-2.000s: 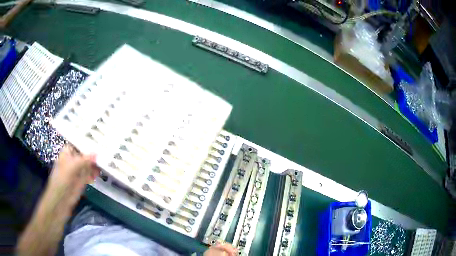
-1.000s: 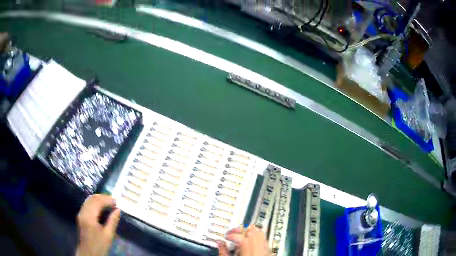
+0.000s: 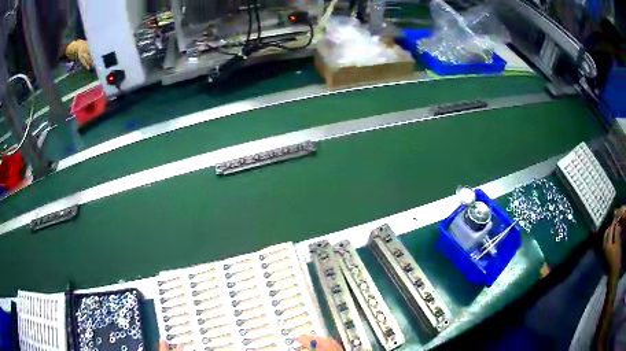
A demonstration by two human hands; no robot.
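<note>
The white slotted tray (image 3: 230, 299), with rows of tan dumbbell-shaped slots and small round heads, lies at the bottom centre and is cut off by the lower edge. My left hand (image 3: 171, 346) shows only as fingertips at the tray's lower left; its grip is hidden. My right hand (image 3: 320, 343) is at the tray's lower right, mostly cut off, with the small blue end of a brush (image 3: 314, 343) showing between its fingers. Three grey bar fixtures (image 3: 338, 295) with seated parts stand right of the tray, two close together and one (image 3: 410, 277) apart.
A black tray of metal rings (image 3: 108, 322) and a white narrow-slotted tray (image 3: 41, 321) lie left. A blue bin (image 3: 482, 236) holds a lidded pot and thin rods. Loose parts (image 3: 542, 206) and another slotted tray (image 3: 587, 184) are right, near another person's hand (image 3: 613, 240). Bars lie beyond on green.
The raised slotted tray has been laid flat over the lower one, and my left hand no longer holds it up. The view has turned right and upward, leaving both hands at the bottom edge.
</note>
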